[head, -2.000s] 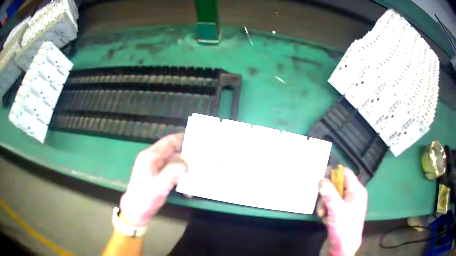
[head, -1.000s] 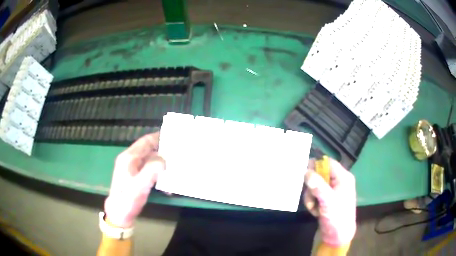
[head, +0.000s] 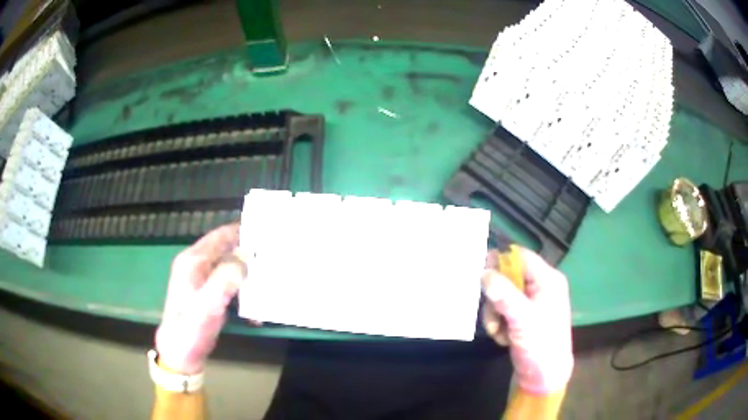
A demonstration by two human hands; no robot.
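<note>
A white circuit board panel is held up between my hands over the bench's front edge, its notched long edge upward. Its face looks blank under glare. My left hand grips the panel's left edge, with a pale band at the wrist. My right hand holds the panel's right edge and also a short yellow-orange hand tool, partly hidden by the fingers. A slotted black rack lies behind the panel at left, with one panel standing at its left end.
A second black rack at right bears a stack of panels. More panels stand at the far left. A green upright stands at the back. A gold-coloured pot and a small yellow block are at the right edge.
The bench's things have shifted left in the picture as the view turned. Both hands still hold the same panel, which now sits more level in the picture.
</note>
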